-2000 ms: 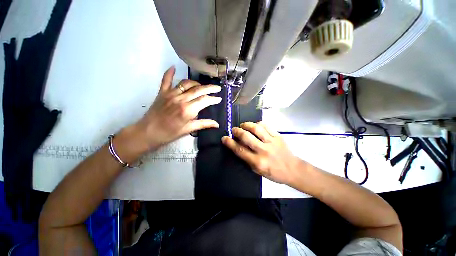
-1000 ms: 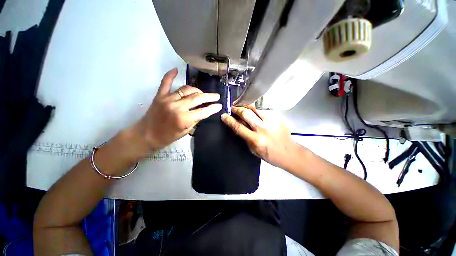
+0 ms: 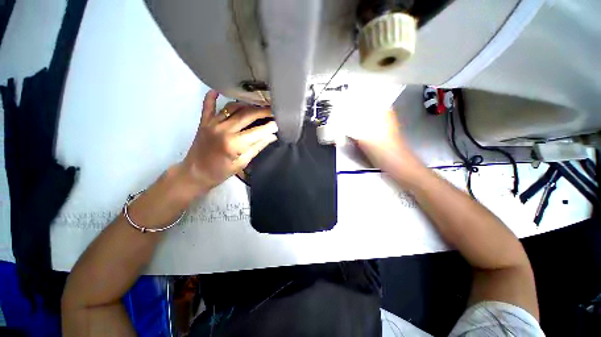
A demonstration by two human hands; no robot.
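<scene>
A black fabric panel [image 3: 294, 191] lies flat on the white table, its rounded end towards me and its far part under the sewing machine head [image 3: 217, 46]. My left hand [image 3: 230, 141] rests at the panel's left edge, fingers apart, fingertips partly behind the machine head. My right hand [image 3: 382, 141] is to the right of the presser foot area [image 3: 321, 108], washed out by the lamp glare. Its fingers are too bright to make out. The purplish-white line down the panel does not show now.
Black fabric strips [image 3: 39, 164] lie at the table's left. A blue crate [image 3: 146, 303] is below. Red and white snips [image 3: 438, 100], a knotted black cord [image 3: 473, 161] and dark sticks [image 3: 545, 191] lie at the right. A cream knob [image 3: 387, 41] is overhead.
The panel has moved away from me, under the head, so its rounded end is farther from the table edge. My right hand has left the panel and moved right and away. The view has shifted.
</scene>
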